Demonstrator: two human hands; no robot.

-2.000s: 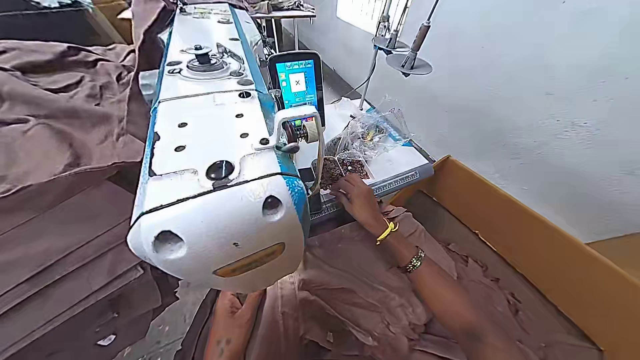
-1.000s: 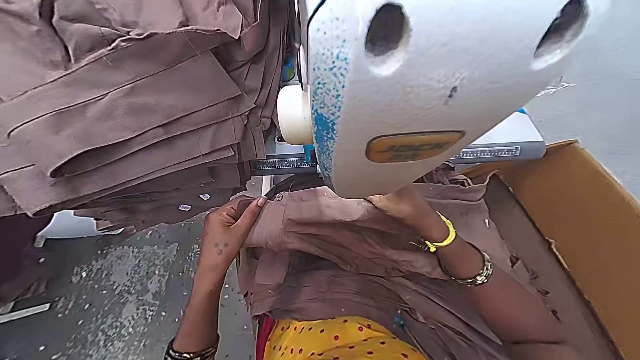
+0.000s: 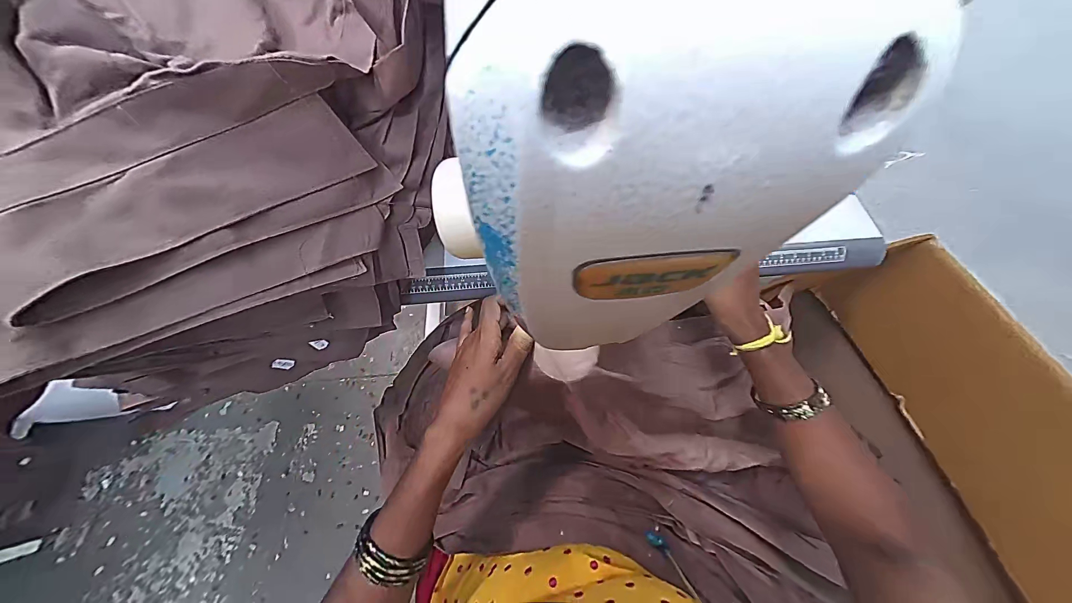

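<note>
The white head of a Jack industrial sewing machine [image 3: 653, 193] fills the upper middle and hides the needle area. Brown fabric [image 3: 578, 427] lies below it and across my lap. My left hand [image 3: 486, 368] presses on the fabric's upper edge at the left of the machine head, fingers bent; whether it pinches the cloth is unclear. My right hand [image 3: 737, 301] reaches under the right side of the head, with its fingers hidden behind it. A yellow band and a bracelet are on that wrist.
Stacked brown fabric pieces [image 3: 193, 193] rise at the left. A grey table edge with a ruler scale [image 3: 456, 283] runs behind the machine head. An open cardboard box [image 3: 963, 360] stands at the right, with brown cloth beside its wall. Scraps litter the floor [image 3: 184, 494].
The view has shifted closer over the machine head. My right hand has left the small items on the table at the back; my left hand has moved right and up along the fabric to the machine head.
</note>
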